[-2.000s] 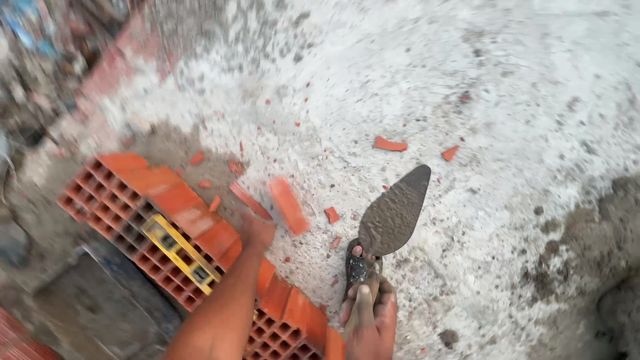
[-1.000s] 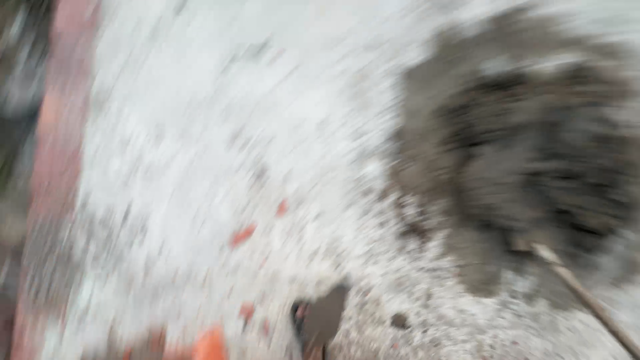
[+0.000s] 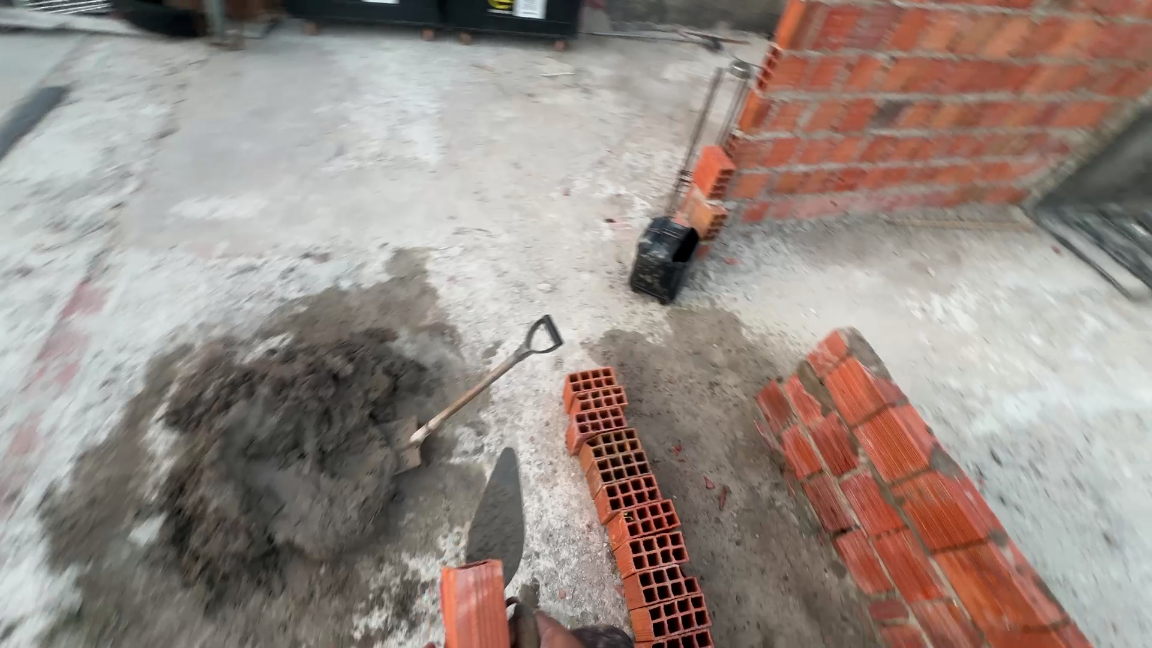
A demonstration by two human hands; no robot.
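A trowel (image 3: 498, 517) with a grey, mortar-coated blade points up at the bottom centre, its handle in my right hand (image 3: 556, 634), which the lower edge cuts off. Left of the handle is a piece of hollow clay brick (image 3: 474, 605), held up; only a sliver of my left hand (image 3: 431, 644) shows at its lower left. A mortar heap (image 3: 297, 450) lies to the left, with a shovel (image 3: 468, 396) resting its blade in it. To the right of the trowel runs a row of hollow clay bricks (image 3: 634, 504), their holes facing up.
A low brick wall (image 3: 909, 486) stands at the lower right, a taller one (image 3: 927, 108) at the upper right. By the taller wall's end sit a black bucket (image 3: 664, 259) and metal rods (image 3: 697, 135). Black containers (image 3: 513, 16) stand at the far edge.
The view has swung widely from the bricks and rubble to the mortar heap and both walls. The spirit level seen earlier on the bricks is out of view. The trowel is still in my right hand.
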